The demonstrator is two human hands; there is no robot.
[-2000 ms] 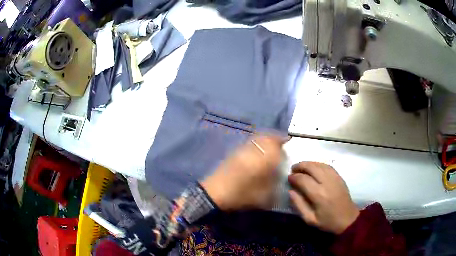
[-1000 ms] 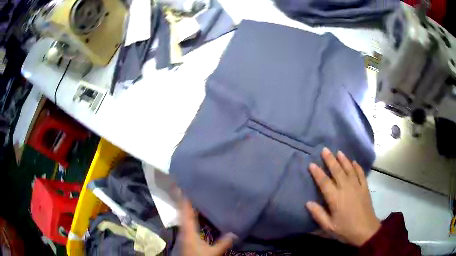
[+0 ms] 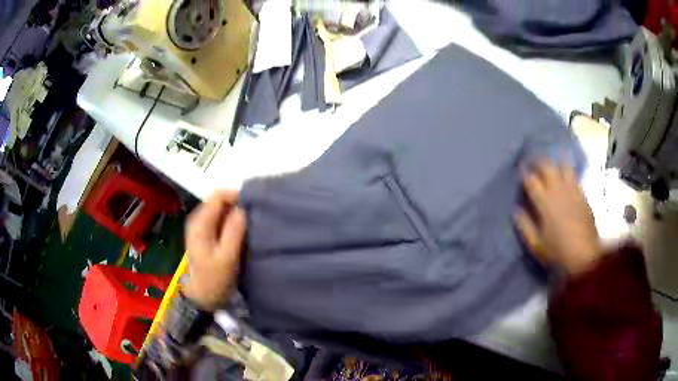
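The grey-blue garment panel point(image 3: 476, 111) lies over the white table in front of me, turned at an angle, its front part creased. The welt pocket point(image 3: 407, 210) is a narrow straight slit running diagonally near the panel's middle. My left hand point(image 3: 215, 245) pinches the panel's left corner between thumb and fingers. My right hand point(image 3: 556, 212), slightly blurred, is on the panel's right side with bent fingers; whether it grips the cloth is hard to tell.
The white sewing machine point(image 3: 645, 111) stands at the right. A yellow-beige machine point(image 3: 195, 45) and fabric strips point(image 3: 312, 67) are at the back left. More grey cloth point(image 3: 557, 22) lies behind. Red stools point(image 3: 123, 309) and a yellow crate edge point(image 3: 168, 299) are below left.
The panel has been turned, so the slit now slants more steeply. My left hand has moved up and taken the left corner. My right hand has moved up and right. The camera view has shifted.
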